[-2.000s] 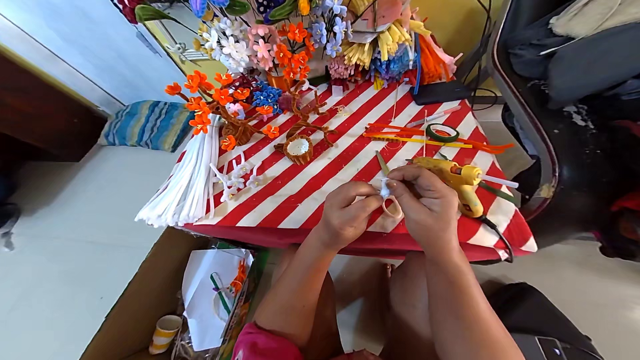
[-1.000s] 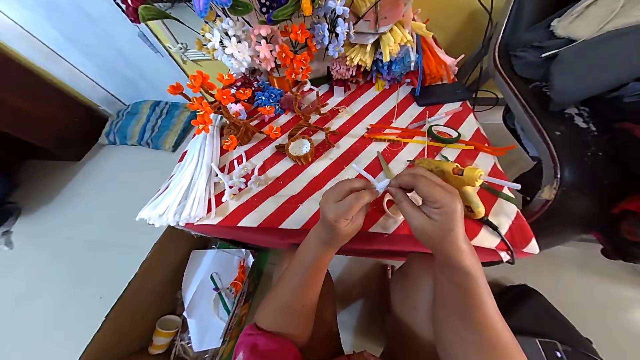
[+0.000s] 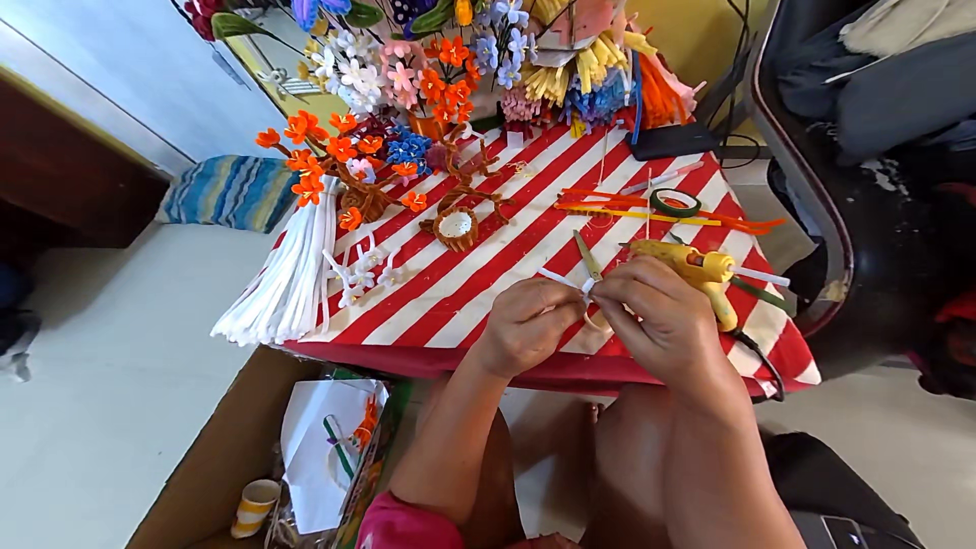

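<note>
My left hand and my right hand meet above the front edge of the striped table, both pinching a small white pipe-cleaner piece. One end of it points up and left. Just behind my fingertips lie scissors, their handles hidden by my hands. A yellow hot glue gun with a glue stick lies beside my right hand. Small white pipe-cleaner flowers lie to the left, next to a bundle of long white pipe cleaners. A brown pipe-cleaner pot stands behind my left hand.
Green floral tape lies over orange and yellow pipe cleaners. Pipe-cleaner flowers crowd the table's back. A black chair stands at the right. An open cardboard box with paper and a striped cup is below left.
The white piece's free end has come into view left of my fingertips since two seconds ago. Both hands stay at nearly the same place, with small finger shifts.
</note>
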